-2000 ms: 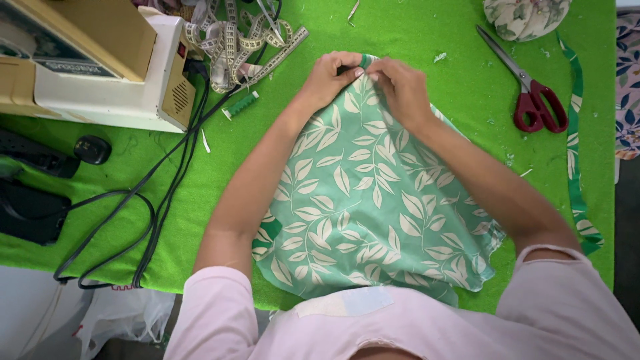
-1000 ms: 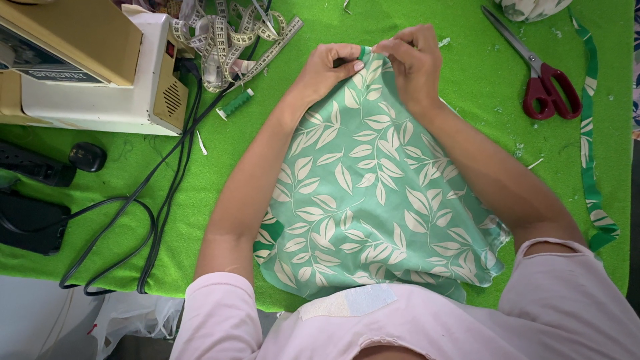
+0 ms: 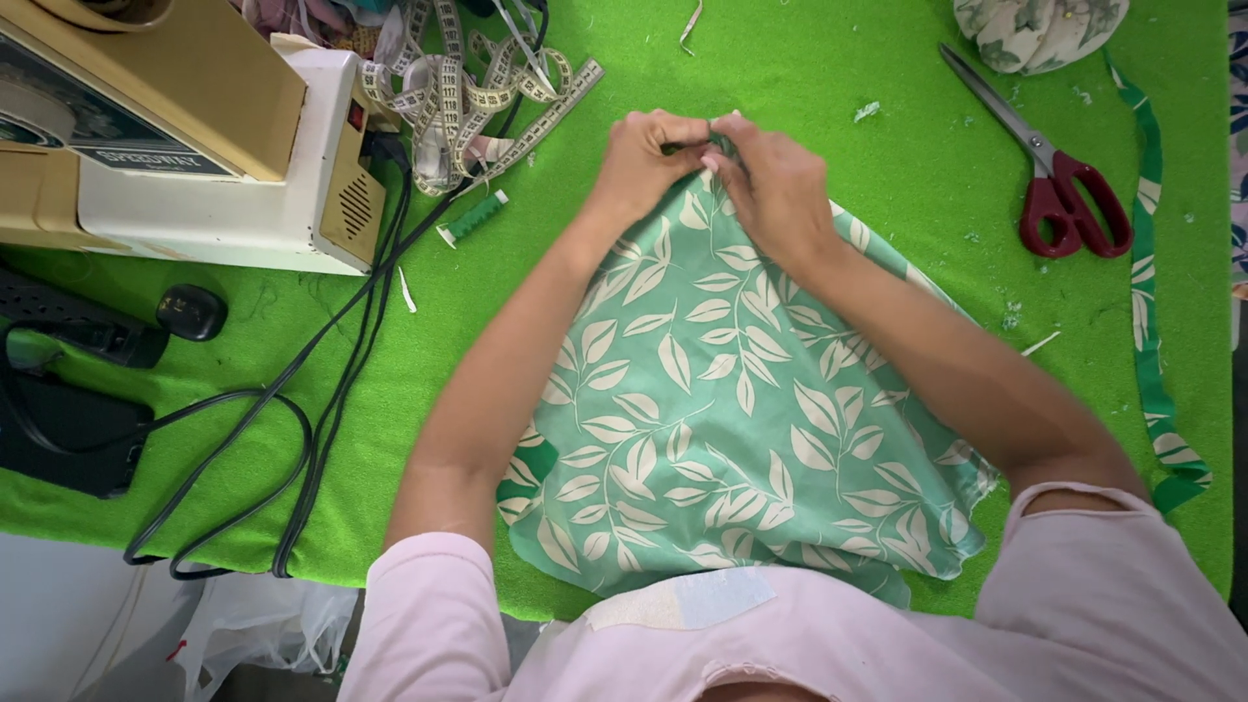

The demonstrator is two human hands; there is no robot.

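A green fabric piece with cream leaf print (image 3: 682, 419) spreads over the green-covered table, its lower edge against my shirt. My left hand (image 3: 655, 161) pinches the fabric's top edge between thumb and fingers. Close beside it, my right hand (image 3: 775, 185) pinches the same edge, the two sets of fingertips nearly touching. Whether a pin or needle is between them cannot be told. To the left of my left forearm lies a spool of green thread (image 3: 473, 217). Red-handled scissors (image 3: 1053, 175) lie to the right of my right hand, blades pointing up and left.
A sewing machine (image 3: 331, 156) stands at the upper left, near a tangled tape measure (image 3: 453, 107). Black cables (image 3: 336, 331) and a black power strip (image 3: 83, 317) lie at left. A floral pincushion (image 3: 1043, 29) is at the upper right, above a leaf-print fabric strip (image 3: 1146, 302).
My right hand has come down from its raised place one second ago to the fabric edge beside my left hand. The left hand still pinches the edge.
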